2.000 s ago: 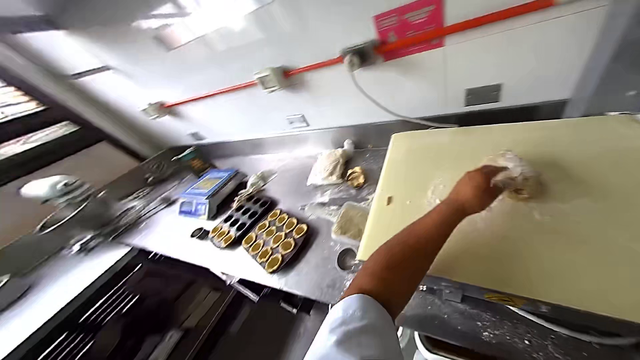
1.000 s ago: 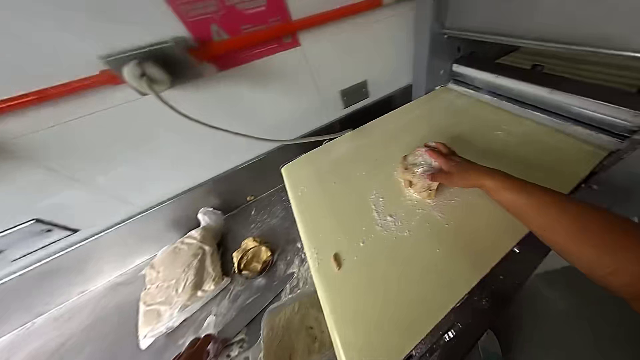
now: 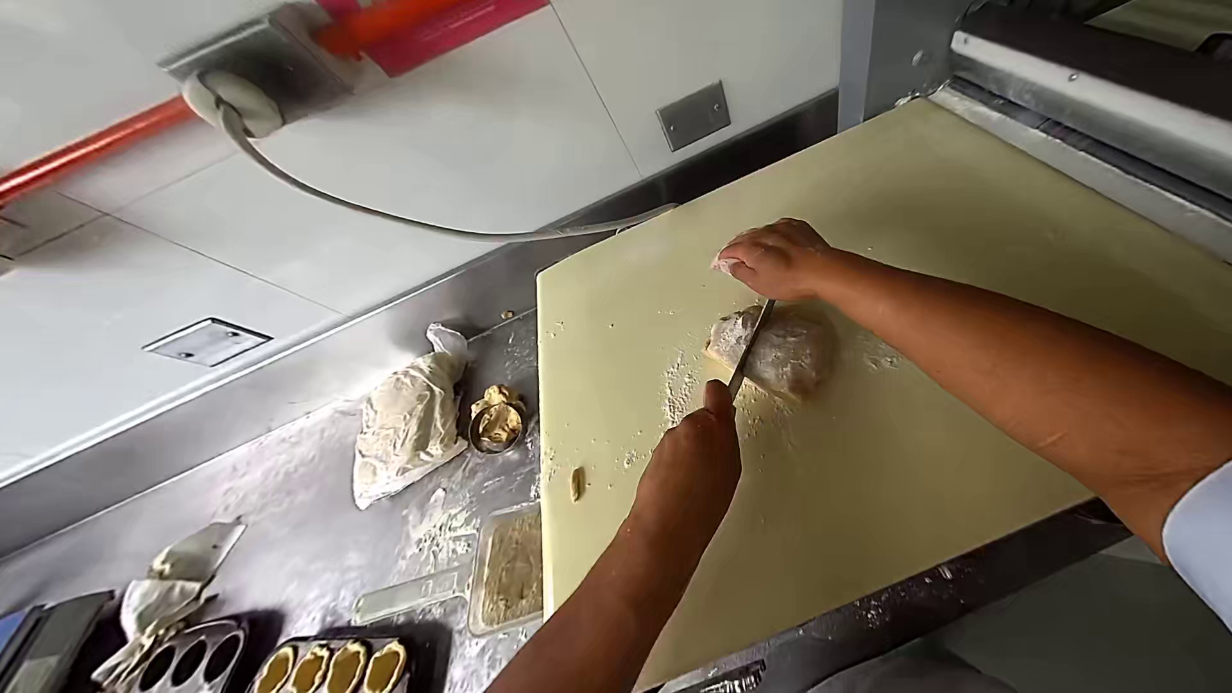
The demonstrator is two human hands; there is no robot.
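Note:
A floured lump of dough lies on the cream-coloured board. Across its left part stands the blade of a knife, pressed on or into the dough. My left hand is closed round the knife's handle, below the dough. Above the dough, my right hand is at the far end of the blade, fingers bent and pointing left; whether it presses on the blade's tip is hidden. Loose flour and a small scrap of dough lie on the board's left part.
Left of the board, the steel counter holds a plastic bag of flour-like stuff, a round cutter with dough, a clear plastic container and muffin tins, one with dough-lined cups. A cable hangs behind. Rollers stand upper right.
My left hand has come over the board with the knife, its blade now at the dough. My right hand has let go of the dough and is above it. The view has shifted.

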